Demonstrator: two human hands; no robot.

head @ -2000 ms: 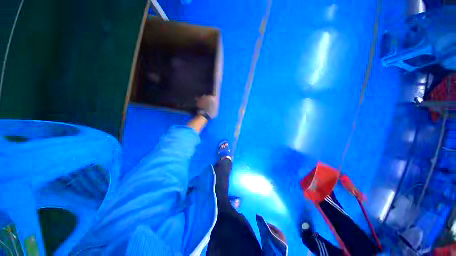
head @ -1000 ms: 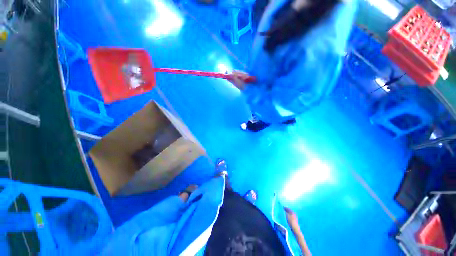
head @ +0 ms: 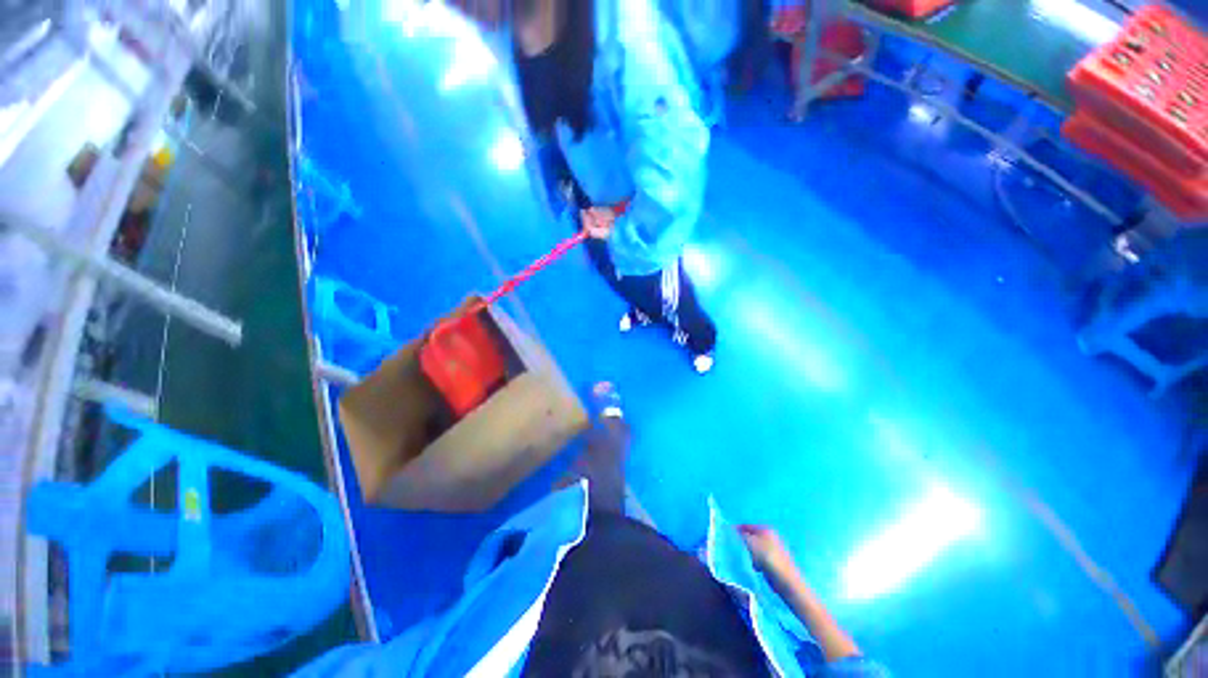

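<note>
An open brown cardboard box stands left of centre, its opening facing up and left. A red dustpan is inside its opening, and another person's hand holds the long red handle. My left hand is blurred and partly hidden beside the near side of the box; its grip cannot be made out. My right hand hangs low at my right side, small in view, loosely curled with nothing seen in it.
A person in a blue smock stands beyond the box. A blue plastic stool is at the near left beside the bench edge. More blue stools stand far left and right. Stacked orange-red trays lie on the right bench.
The other person's dustpan has moved from above the floor into the box. In view, the box has shifted right since one second ago. My left hand was on its rim two seconds ago.
</note>
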